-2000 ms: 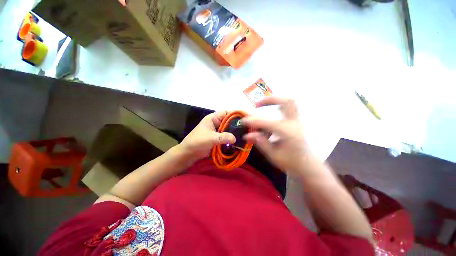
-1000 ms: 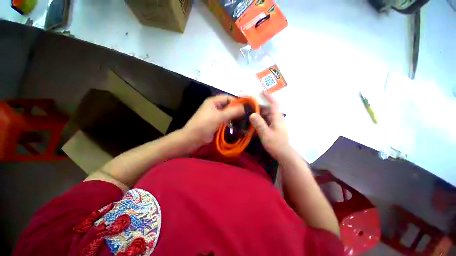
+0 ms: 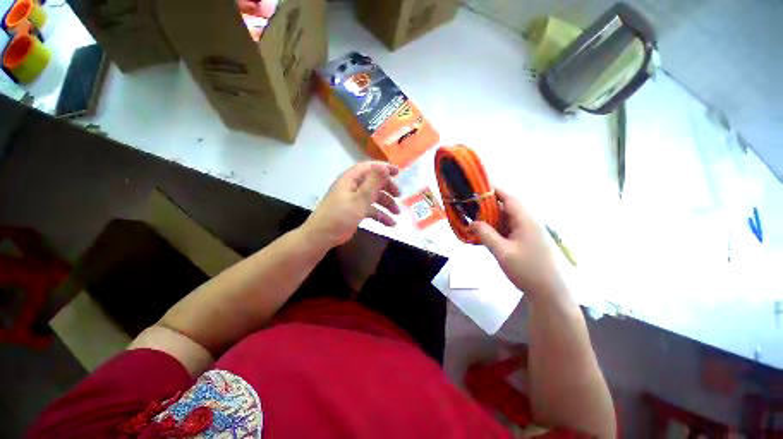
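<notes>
My right hand (image 3: 525,244) holds the orange coil (image 3: 482,182) upright above the front part of the bench. A thin tie crosses the coil, and a dark part shows inside its loops. My left hand (image 3: 354,199) is empty with its fingers apart, to the left of the coil and not touching it. The flat orange card with a white code (image 3: 421,208) lies on the bench between my hands. The retail box (image 3: 378,107), black and orange, lies on the bench just beyond my left hand.
Brown cartons (image 3: 249,73) stand at the back left, beside a dark flat object (image 3: 81,81) and tape rolls (image 3: 24,56). A silver kettle (image 3: 597,60) and a long thin strip (image 3: 617,150) are at the back right. White sheets (image 3: 482,296) overhang the bench edge. A yellow knife (image 3: 562,246) lies near my right hand.
The coil has moved from over my lap up and right above the bench. My left hand has let go of it and moved left. The view has shifted, bringing the kettle and more cartons into sight.
</notes>
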